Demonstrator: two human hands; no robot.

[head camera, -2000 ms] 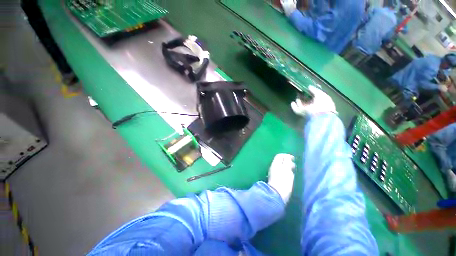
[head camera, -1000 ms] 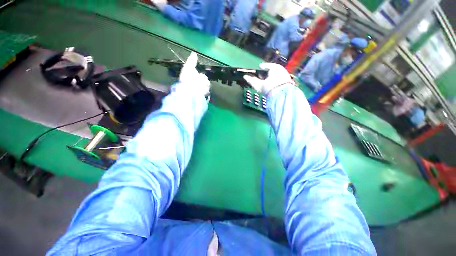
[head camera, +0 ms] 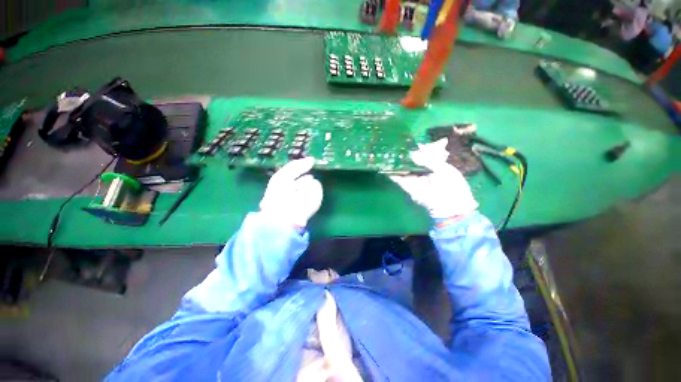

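A large green circuit board [head camera: 351,138] is in front of me, slightly above or on the green mat; I cannot tell if it touches. Rows of black power transistors [head camera: 272,142] stand at its left end. My left hand [head camera: 293,192], in a white glove, holds the near edge left of the middle. My right hand [head camera: 440,181], also gloved in white, grips the near right corner, with the thumb or fingers over the edge. The fingers under the board are hidden.
A solder spool [head camera: 113,192], a slim black tool [head camera: 181,200] and a black round fume extractor [head camera: 128,123] are at left. The iron stand [head camera: 455,145] and cables [head camera: 519,175] are at right. Other boards lie behind [head camera: 366,63] and at far right [head camera: 575,88]. Red straps [head camera: 435,56] hang ahead.
The board has come from the line on the far side to the near mat and now lies flatter, face up. Both hands hold its near edge. The view has turned and tilted down.
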